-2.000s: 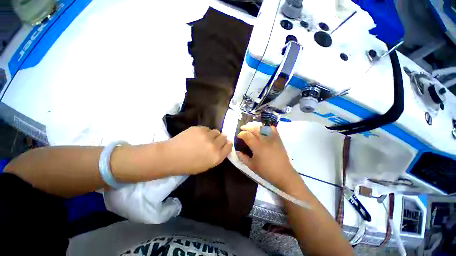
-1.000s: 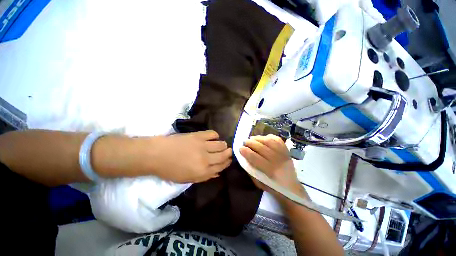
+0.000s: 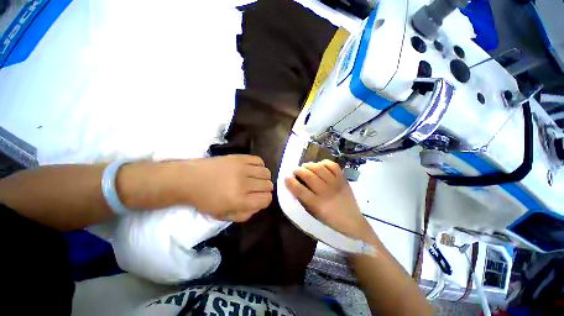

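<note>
The dark brown fabric panel [image 3: 272, 68] runs from beside the sewing machine [image 3: 396, 92] down over the table's front edge. A curved white strip [image 3: 309, 225] lies along the panel's right edge and bends down over my right wrist. A yellow strip [image 3: 326, 65] shows between the panel and machine head. My left hand [image 3: 238, 187] lies flat on the panel, fingers together. My right hand [image 3: 318, 188] has curled fingers on the white strip beside the presser foot [image 3: 334, 143]; its fingertips are partly hidden. White fabric [image 3: 164, 244] is bunched under my left forearm.
Thread snips [image 3: 440, 258] lie on the table at the right. Brown strips [image 3: 427, 228] hang over the front edge there. Blue cloth [image 3: 93, 254] is at lower left. Another machine's blue-striped part [image 3: 25, 31] is at upper left.
The view has shifted, and the yellow strip now shows beside the machine head. My left hand has moved a little away from my right hand and lies flatter on the brown panel.
</note>
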